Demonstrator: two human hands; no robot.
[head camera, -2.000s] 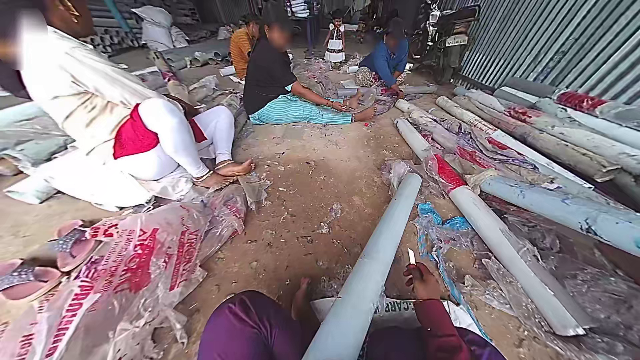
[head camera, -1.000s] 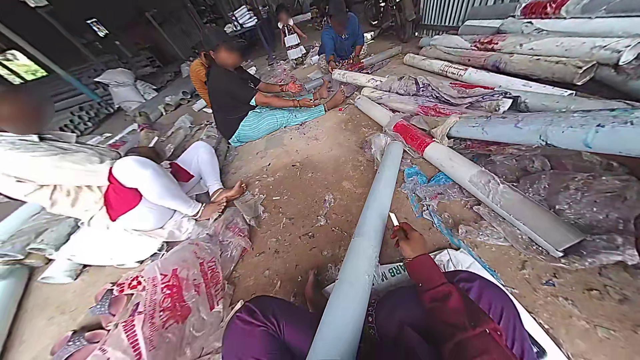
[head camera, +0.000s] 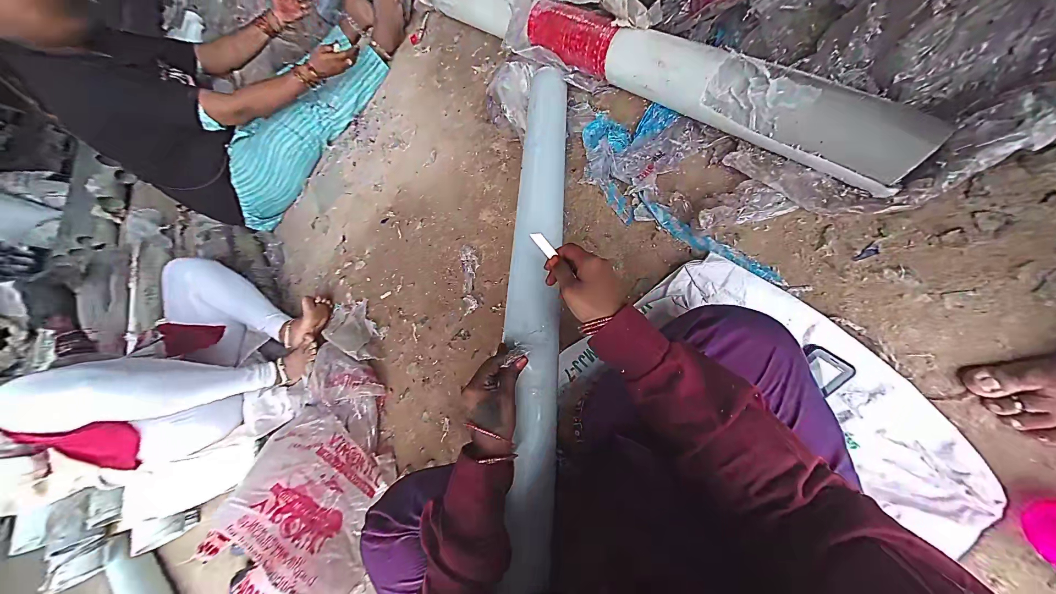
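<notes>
A long grey-blue plastic pipe (head camera: 540, 190) runs from my lap up the middle of the view, its far end near a larger grey pipe (head camera: 668, 70) with a red wrapped band. My left hand (head camera: 493, 392) rests against the pipe's left side, with a bit of clear plastic film (head camera: 516, 356) at its fingertips. Just right of the pipe, my right hand (head camera: 586, 280) grips a thin, flat white blade-like strip (head camera: 543, 244) that points up and left over the pipe. Whether the strip touches the pipe cannot be told.
Beneath my legs lies a white woven sack (head camera: 916, 478) bearing a phone-like object (head camera: 829, 370). Blue plastic strapping (head camera: 693, 235) and clear wrap lie at right. Printed plastic sheeting (head camera: 289, 511) is at lower left. Two people sit at left, legs outstretched; a bare foot (head camera: 1015, 394) shows at right.
The view has tilted down towards my lap. My left hand now shows against the pipe; it was not visible before. My right hand with the white strip has come over beside the pipe.
</notes>
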